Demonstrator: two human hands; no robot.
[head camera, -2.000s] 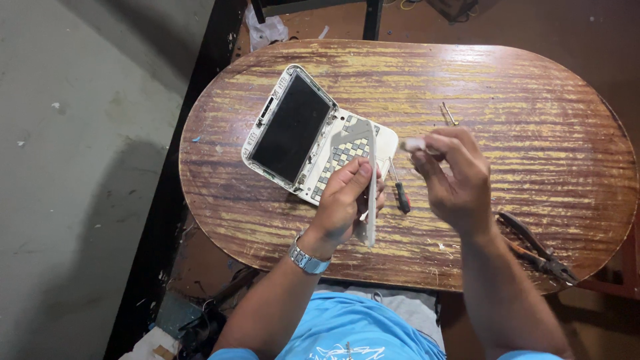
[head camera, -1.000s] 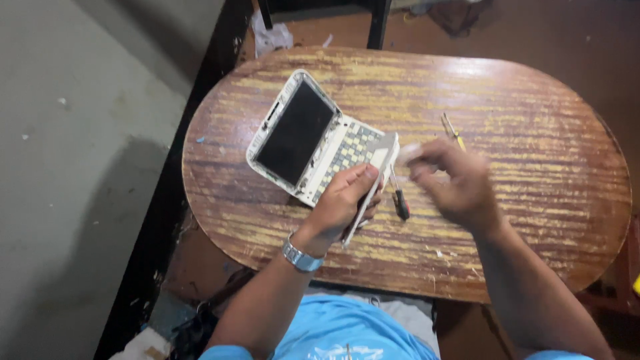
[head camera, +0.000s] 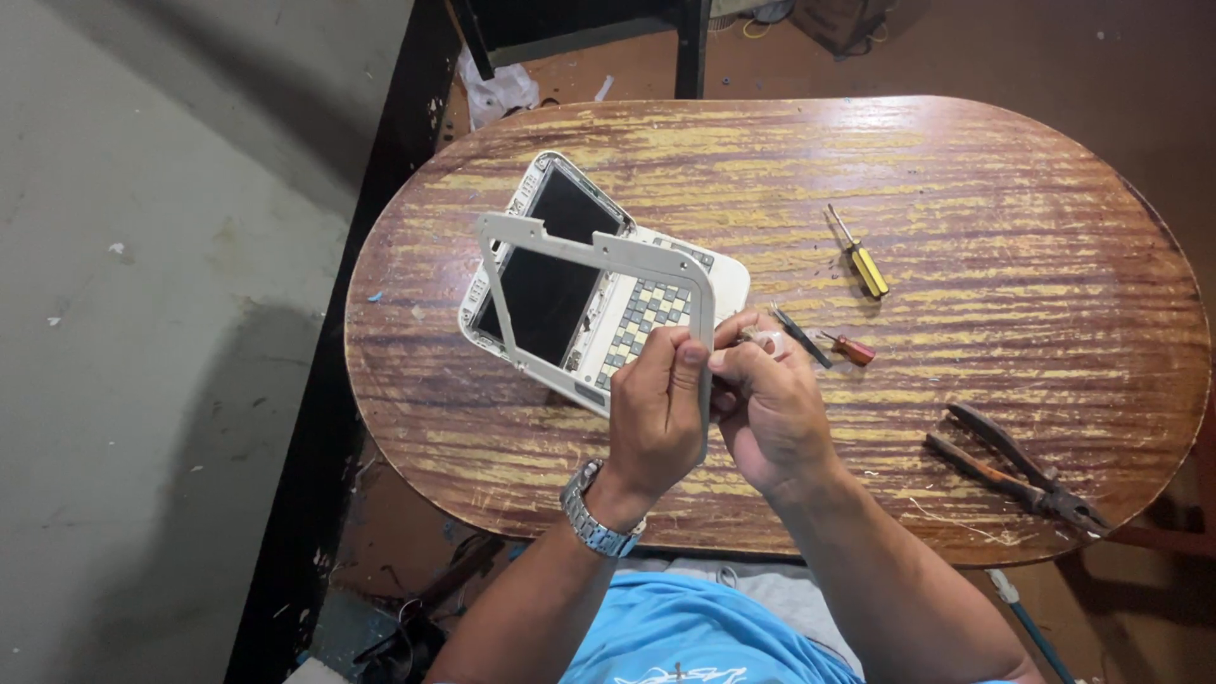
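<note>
A white plastic screen bezel (head camera: 655, 258) is raised over a small white laptop (head camera: 730, 285) that lies open on the table. My left hand (head camera: 660, 408) grips the bezel's near right corner. Right beside it, my right hand (head camera: 774, 408) has thumb and forefinger at the same edge, with a small whitish translucent piece (head camera: 774, 344) among its fingers; what it pinches exactly is partly hidden. The laptop's dark screen (head camera: 541, 290) shows through the bezel's opening, its inner frame and screws exposed. Its keyboard (head camera: 651, 318) has light and dark keys.
Past my right hand lie black tweezers (head camera: 803, 337) and a small red-handled screwdriver (head camera: 852, 350). A yellow screwdriver (head camera: 866, 268) lies farther back. Worn pliers (head camera: 1021, 475) rest near the right front edge of the oval wooden table (head camera: 1007, 237).
The bezel was seen nearly edge-on and now faces the camera as an open frame above the laptop. My right hand has come in from the right to the bezel's edge beside my left hand.
</note>
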